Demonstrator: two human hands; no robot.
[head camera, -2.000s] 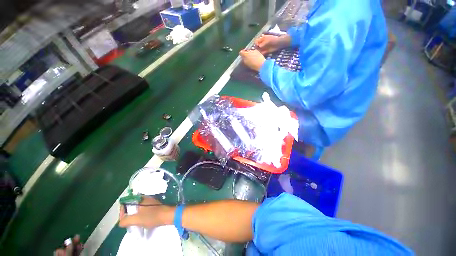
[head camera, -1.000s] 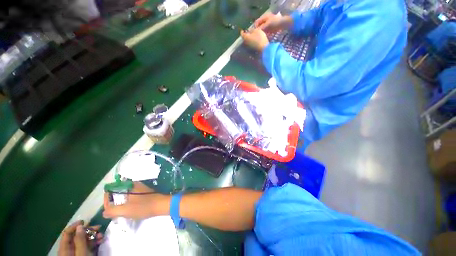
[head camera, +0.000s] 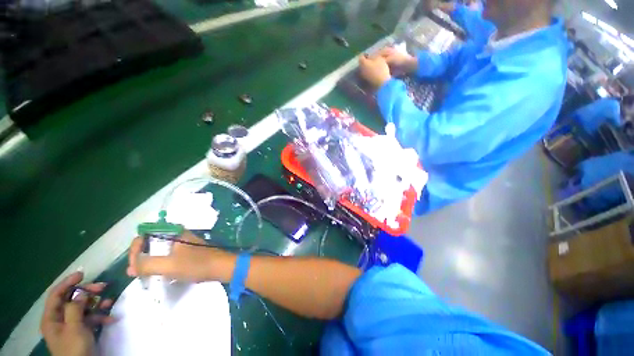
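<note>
My right hand (head camera: 177, 261) grips the white glue syringe (head camera: 157, 252) upright over the white paper (head camera: 170, 323). The syringe's narrow tip points down toward the paper. A green adapter head (head camera: 160, 228) sits on its top, with the clear air hose (head camera: 258, 215) looping to the right. My left hand (head camera: 68, 316), at the lower left edge, holds a small dark component (head camera: 82, 297) in its fingertips, left of the syringe and apart from it. A blue band (head camera: 240, 276) is on my right wrist.
A bottle (head camera: 226, 158) stands by the white strip. A red tray (head camera: 300, 167) holds shiny bags and white cloths, near a blue bin (head camera: 397, 250). Small components (head camera: 208, 117) lie on the green belt. A black tray (head camera: 90, 59) is across. A person in blue (head camera: 486, 104) works at right.
The left hand has come further into view with the component, beside the paper. The right hand still holds the syringe. The camera view has shifted.
</note>
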